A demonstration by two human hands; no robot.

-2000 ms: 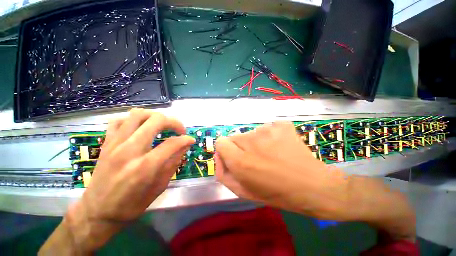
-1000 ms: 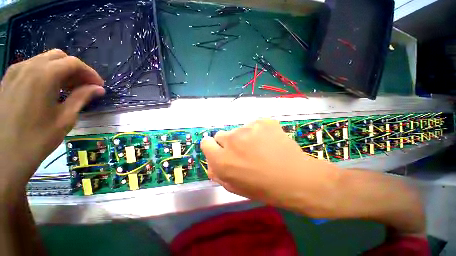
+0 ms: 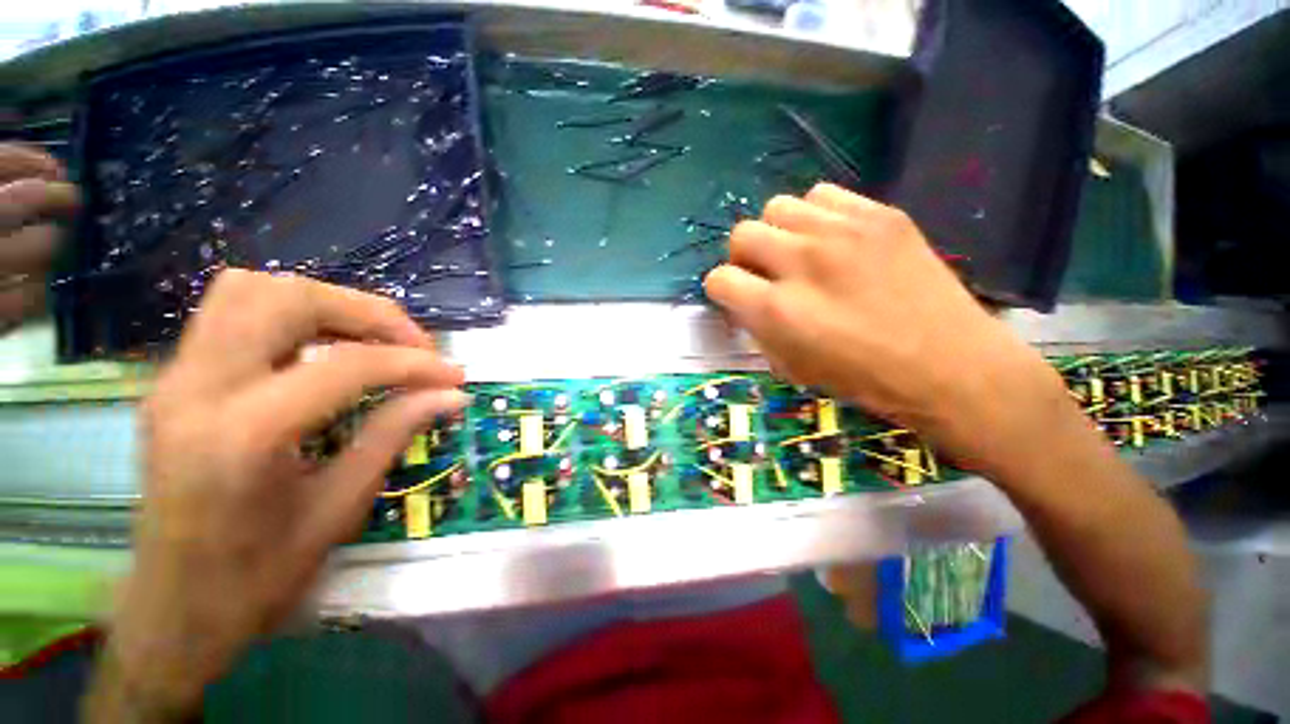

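The circuit board panel [image 3: 637, 453] lies between the conveyor rails, with yellow transformers and slanting yellow wires. My left hand [image 3: 276, 410] is over the panel's left part, thumb and forefinger close together above the boards; no wire shows clearly between them. My right hand [image 3: 849, 304] is over the front of the green mat [image 3: 566, 226], fingertips low beside the loose black wires [image 3: 630, 156]. It covers the spot of the red wires, and what its fingers hold is hidden. The black wire tray [image 3: 311, 170] stands behind my left hand.
A second black tray [image 3: 990, 170] stands tilted at the right of the mat. Thin tweezers, or something like them [image 3: 821, 139], lie near it. A blue bin [image 3: 945, 594] with pale green-yellow wires is below the line. Another person's hand [image 3: 28, 226] shows at the left edge.
My left hand has moved from the wire tray down to the boards. My right hand has lifted off the boards and moved up to the mat. Another person's hand and the blue bin now show.
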